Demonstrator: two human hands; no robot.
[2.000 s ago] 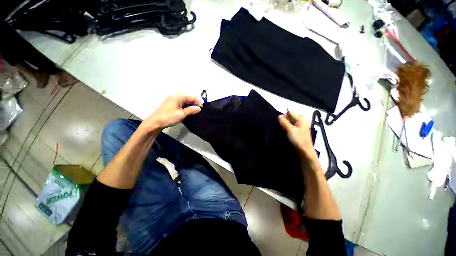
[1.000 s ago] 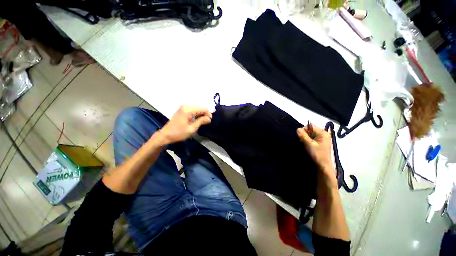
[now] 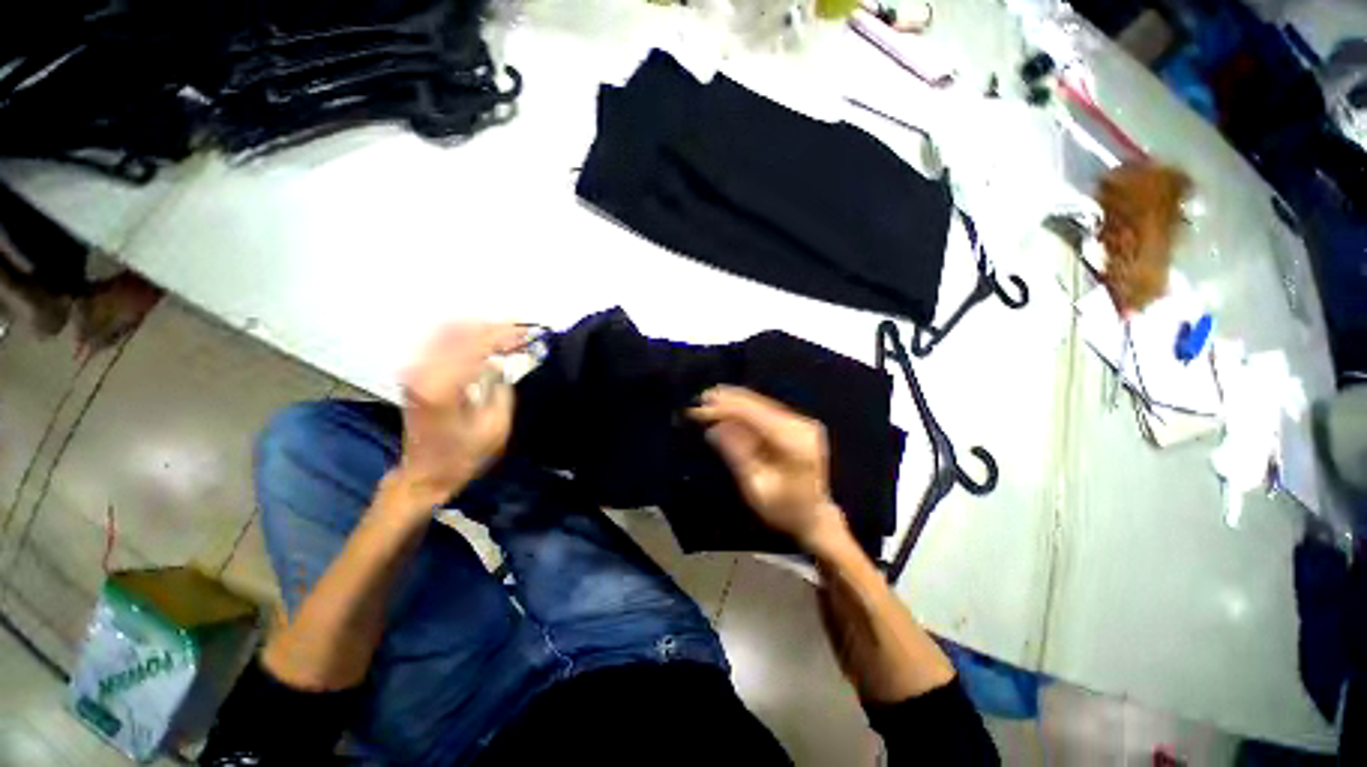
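Note:
A black garment (image 3: 780, 367) lies on the near table edge, partly over my jeans, its left part bunched up. A black hanger (image 3: 940, 450) is at its right end. My left hand (image 3: 457, 397) is blurred at the garment's left end; a small loop shows beside its fingertips. Whether it grips the cloth cannot be told. My right hand (image 3: 765, 454) is over the middle of the garment with fingers bent; a small dark thing may be at the fingertips, but what it holds is unclear.
A second black garment (image 3: 765, 188) lies behind on its hanger. Black garments on hangers (image 3: 330, 68) are heaped at far left. A brown furry piece (image 3: 1139, 232), papers and a blue item (image 3: 1193, 337) lie right. A green-and-white box (image 3: 143, 667) stands on the floor.
My right hand has moved left from the garment's right side to its middle. The garment's left part is now bunched up. The whole view has shifted.

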